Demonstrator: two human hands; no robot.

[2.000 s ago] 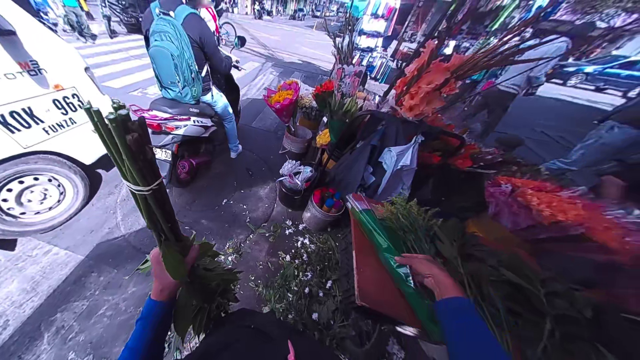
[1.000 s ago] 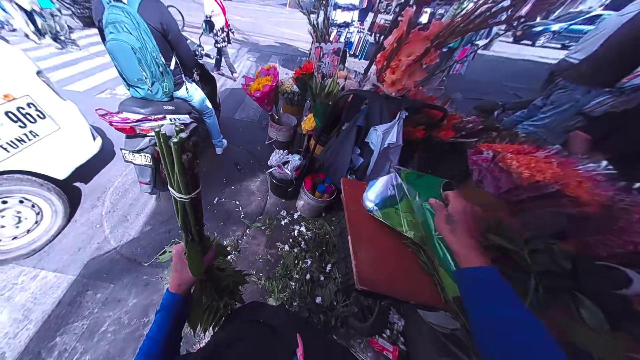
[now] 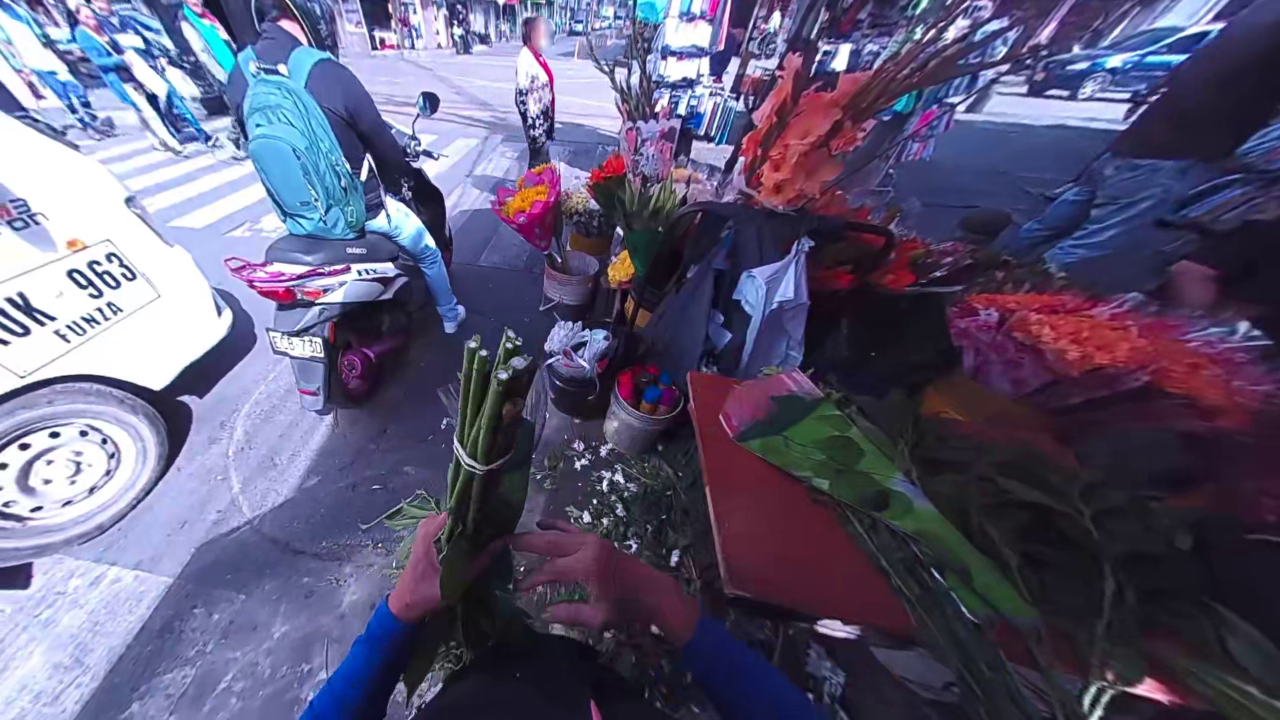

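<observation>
A bundle of thick green flower stems [image 3: 487,425], bound with a pale band, stands cut ends up in front of my body. My left hand [image 3: 425,570] is closed around its lower, leafy part. Just to its right, my right hand [image 3: 590,575] has its fingers spread beside the leaves; whether the fingertips touch them is not clear. Right of my hands, a flat green-wrapped bundle [image 3: 850,450] with a pink end lies across a reddish-brown board [image 3: 790,540]. The flower heads of the held bundle are hidden.
Beyond the hands stand a bucket of colourful items [image 3: 640,428], a dark bucket with plastic bags [image 3: 577,385] and a pink-wrapped bouquet [image 3: 530,205]. Orange flowers [image 3: 1090,340] crowd the right. A rider sits on a motorcycle [image 3: 335,290] near a white vehicle [image 3: 90,290]. Trimmings litter the pavement.
My right hand has let go of the green wrapped material, which now lies on the board, and has moved left to the stem bundle. My left hand still holds the stems.
</observation>
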